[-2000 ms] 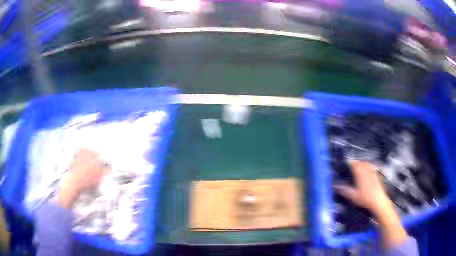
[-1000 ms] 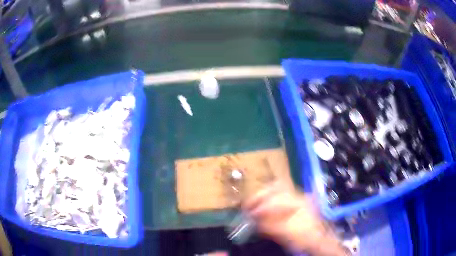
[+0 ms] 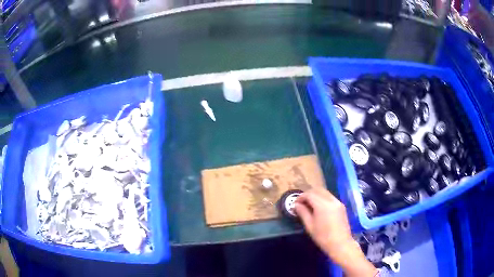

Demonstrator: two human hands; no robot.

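Observation:
A toy wheel with a black tyre and pale spoked hub is at the right front edge of the stained cardboard pad. My right hand grips the wheel at its right side with thumb and fingers. A small white knob stands on the pad, left of and behind the wheel. My left hand is not in view.
A blue tray at left holds heaped white brackets. A blue tray at right holds loose wheels. A lower right tray holds wheel sub-assemblies. A white bottle and nozzle lie behind the pad.
My right hand has come from the right tray to the pad's right side and now holds a wheel there. My left hand has left the left tray and gone out of view.

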